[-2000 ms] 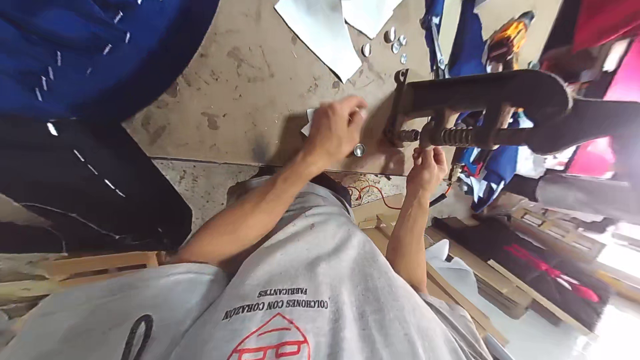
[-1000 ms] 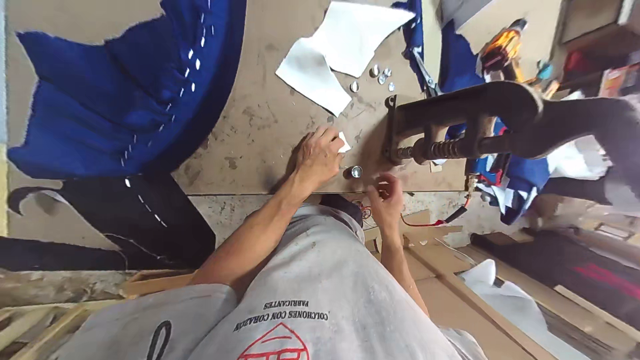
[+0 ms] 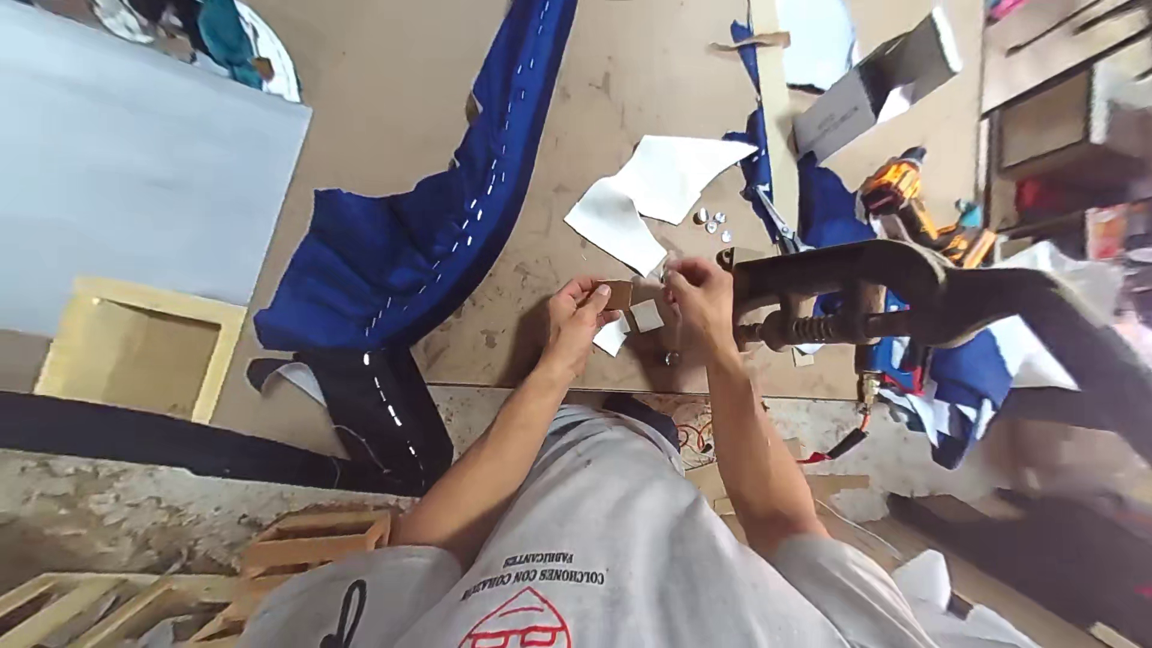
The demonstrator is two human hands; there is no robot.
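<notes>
My left hand [image 3: 576,326] pinches a small brown piece [image 3: 617,294] between thumb and fingers. Close beside it, my right hand [image 3: 702,297] has its fingertips together near the corner of a white material sheet [image 3: 619,220]; whether they hold something cannot be told. Two small pale squares, one of them a white piece [image 3: 612,335] and the other an off-white piece [image 3: 646,315], lie below and between the hands. A small round metal piece [image 3: 672,358] is near the table edge. Several metal button parts [image 3: 711,221] lie beyond my right hand. A cast metal hand press [image 3: 846,288] stands just right of it.
Blue fabric with white marks [image 3: 450,234] and black fabric [image 3: 387,405] lie at left. Scissors [image 3: 785,229], an orange cordless drill [image 3: 900,189] and an open cardboard box [image 3: 873,90] are at the upper right. A wooden frame [image 3: 81,333] sits far left. The table's front edge [image 3: 504,389] is near my body.
My left hand now holds a brown piece. My right hand has moved from near the front edge, beside the press, up toward the white sheet. The view has shifted and takes in more of the table.
</notes>
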